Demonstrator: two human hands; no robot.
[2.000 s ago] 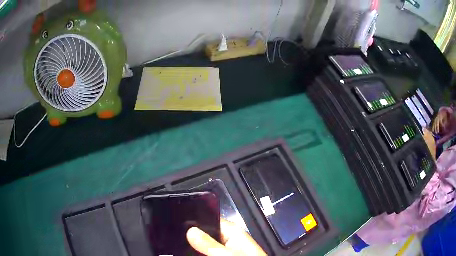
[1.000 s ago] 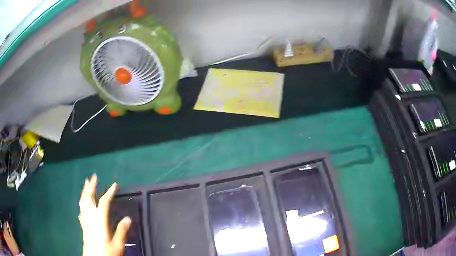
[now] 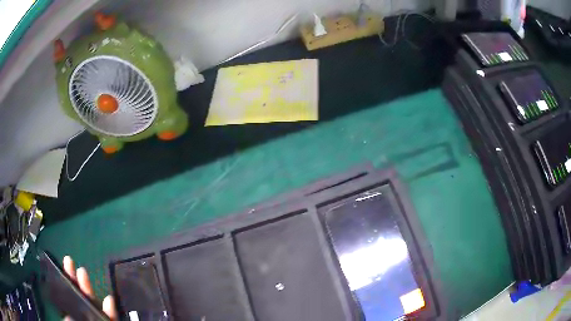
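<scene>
The black tray (image 3: 235,266) lies on the green mat. A smartphone with a bright glare and an orange block low on its screen (image 3: 369,257) lies in its right pocket. Another dark smartphone (image 3: 139,291) lies in its left pocket, cut off by the bottom edge. The two middle pockets are bare. My left hand (image 3: 87,291), partly cut off at the lower left, holds a dark, tilted smartphone (image 3: 66,285) beside the tray, fingertips around its edge. My right hand is not in view.
Stacked trays (image 3: 488,163) with lit phones on top stand at right. A green fan (image 3: 116,94), a yellowish sheet (image 3: 263,93) and a power strip (image 3: 343,31) are behind. Cables (image 3: 22,226) and more dark devices (image 3: 22,304) are at far left.
The phone in the third pocket from the left is gone. My left hand, open near the left pocket a second ago, is lower left with a phone. The view has shifted.
</scene>
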